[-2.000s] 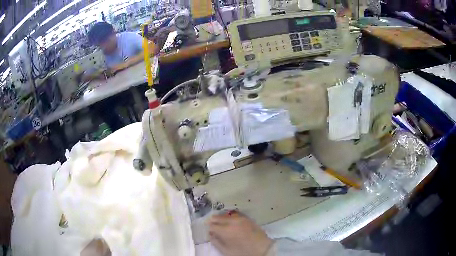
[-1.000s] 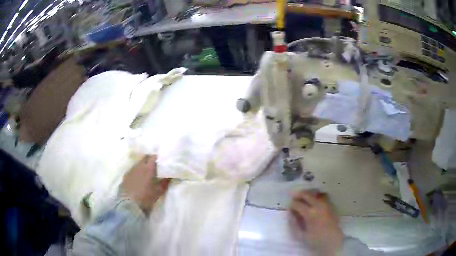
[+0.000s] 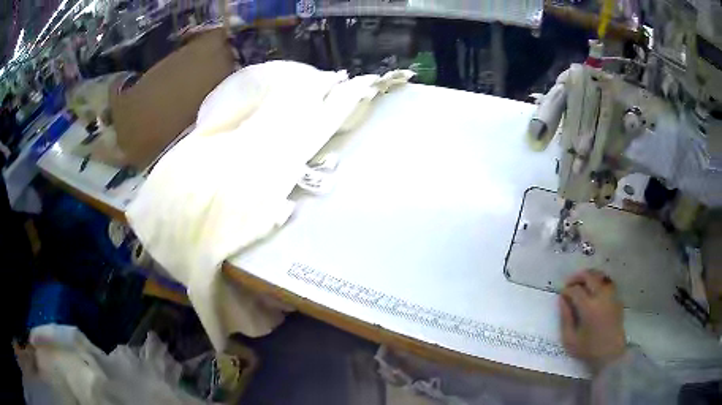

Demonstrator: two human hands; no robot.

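Note:
A cream-white garment [image 3: 229, 158] lies in a heap on the left part of the white table, and its lower end hangs over the front edge. A small white label with dark marks [image 3: 319, 176] shows at its right side. The sewing machine head [image 3: 586, 134] stands at the right, with the presser foot [image 3: 564, 227] over the needle plate [image 3: 633, 245]. No cloth lies under the foot. My right hand [image 3: 594, 320] rests at the plate's front edge, fingers bent and slightly apart, with nothing visible in it. My left hand is not in view.
Black snips [image 3: 693, 305] lie right of my right hand. A printed scale [image 3: 427, 315] runs along the table's front edge [image 3: 356, 328]. A brown board [image 3: 174, 95] stands behind the garment at the left. White cloth [image 3: 103, 368] shows below, at the bottom left.
The view has swung left. The garment has moved left, away from the machine, and now lies clear of it. My left hand, on the garment a second ago, has gone out of view.

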